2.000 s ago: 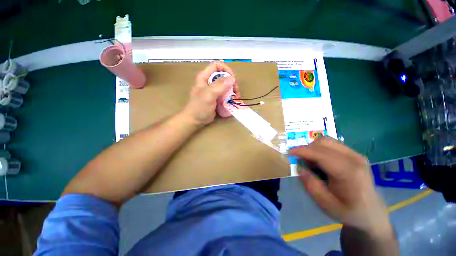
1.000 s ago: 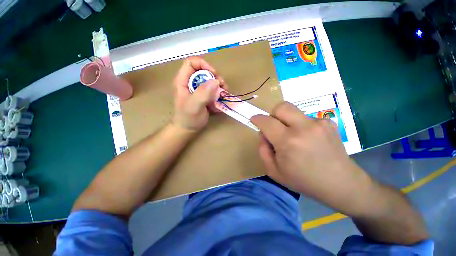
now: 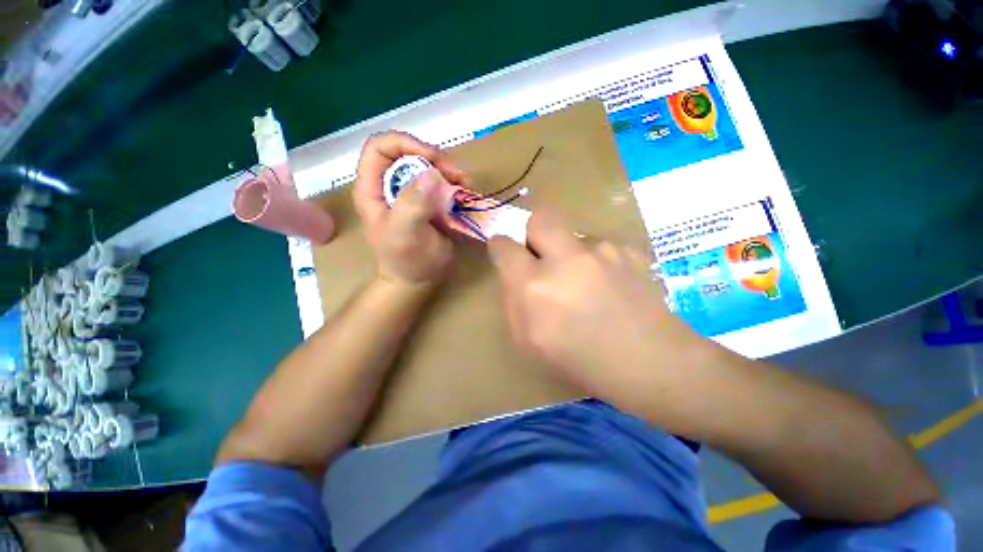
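My left hand (image 3: 404, 221) is closed around a pink barrel housing (image 3: 434, 192) above the cardboard work mat (image 3: 474, 334). The round white end of a motor/fan unit (image 3: 410, 175) shows at the barrel's upper left end. Thin dark and blue lead wires (image 3: 490, 201) come out at the handle joint; one has a small pale tip. My right hand (image 3: 561, 286) has its fingers on the white handle (image 3: 509, 223), which they partly hide. Whether that hand also holds a tool cannot be seen.
Another pink barrel housing (image 3: 282, 211) with a white handle lies at the mat's upper left, by the white rail (image 3: 383, 142). Many motor/fan units (image 3: 92, 356) crowd the left. Printed instruction sheets (image 3: 706, 183) lie right of the mat. A black device (image 3: 936, 52) shows a blue light.
My right hand has moved from the mat's right edge onto the handle and further up along it towards the wires. My left hand still holds the barrel. The view has turned leftward.
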